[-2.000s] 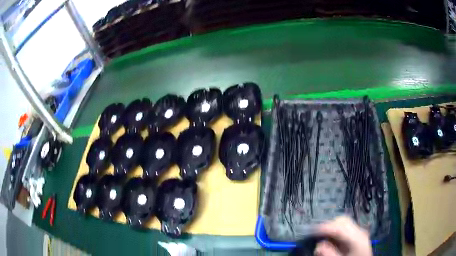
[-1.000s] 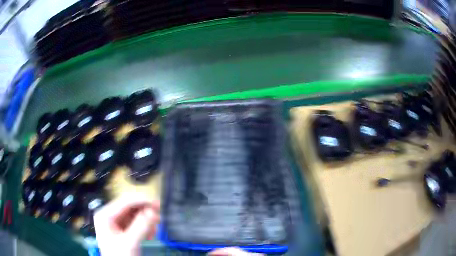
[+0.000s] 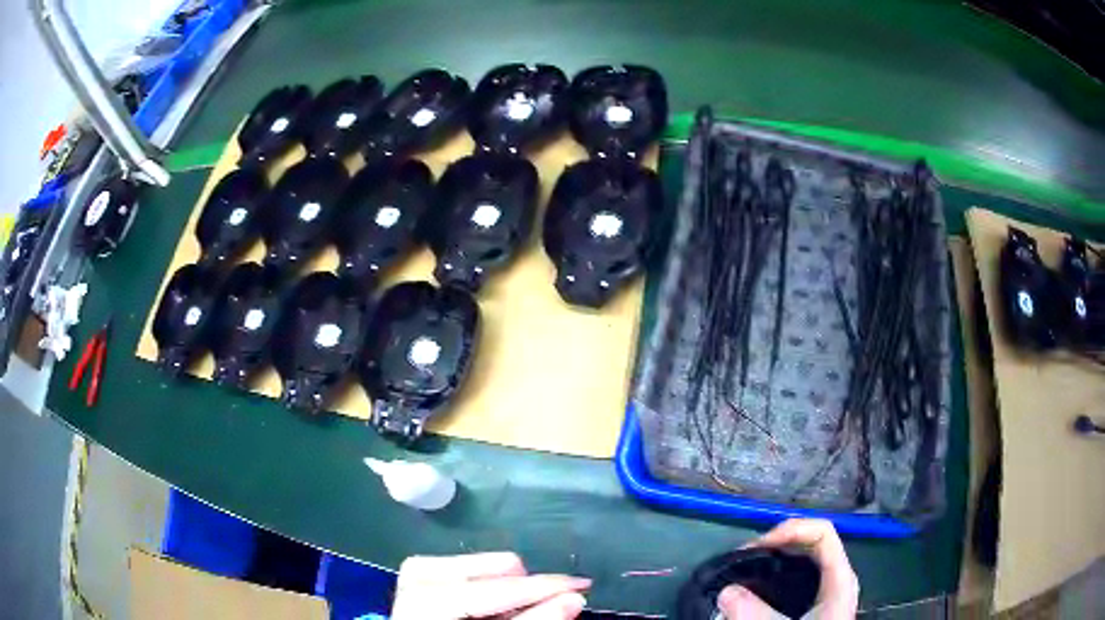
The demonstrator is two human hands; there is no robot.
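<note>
My right hand (image 3: 824, 569) holds a black ear cup shell (image 3: 751, 581) at the bottom edge of the view, thumb inside its bowl. My left hand (image 3: 479, 591) is beside it to the left, partly cut off by the bottom edge, fingers close together and pointing right; whether it holds anything cannot be told. A thin reddish wire (image 3: 650, 572) shows between the hands. A white squeeze bottle (image 3: 418, 483) lies on the green bench above my left hand, nozzle pointing left.
Rows of black shells (image 3: 485, 216) sit on left cardboard (image 3: 545, 400). A blue-rimmed tray (image 3: 776, 515) with grey lining holds thin black booms (image 3: 727, 279). Fitted ear cups (image 3: 1028, 291) are on right cardboard (image 3: 1042, 484). Red-handled cutters (image 3: 89, 366) lie far left.
The view has swung right, then back left and down. My left hand has come beside the shell, and the white bottle shows fully. The shell in my right hand is in clearer view.
</note>
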